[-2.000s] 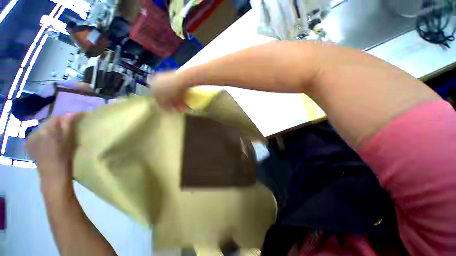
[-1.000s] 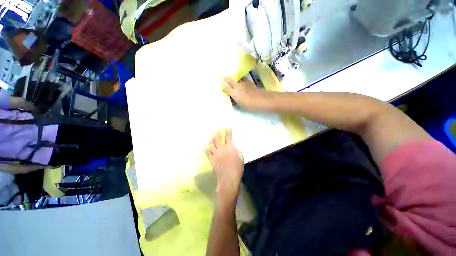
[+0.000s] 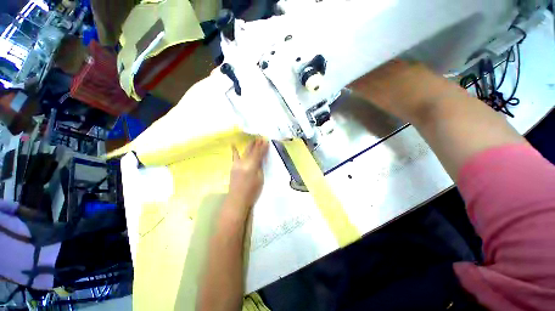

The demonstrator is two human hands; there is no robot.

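Note:
A large yellow cover panel [image 3: 164,212] lies over the left side of the white table, with a khaki part beside my forearm. My left hand [image 3: 246,173] lies on the panel near the sewing machine's needle area, its fingers spread. The white industrial sewing machine [image 3: 377,30] crosses the upper right. A narrow yellow strip [image 3: 319,194] runs from under the machine head to the table's front edge, beside a dark slot. My right forearm reaches behind the machine arm, and the hand itself is hidden there.
A khaki piece with a brown patch [image 3: 173,27] hangs over a box at the upper left. A red crate [image 3: 97,79] stands at the left. A black cable [image 3: 499,91] lies on the table at right. A person in a lilac top [image 3: 24,243] is at the lower left.
The machine head now fills the upper view. My left hand has moved up beside the needle area on the yellow panel. My right hand has gone from the strip to behind the machine arm.

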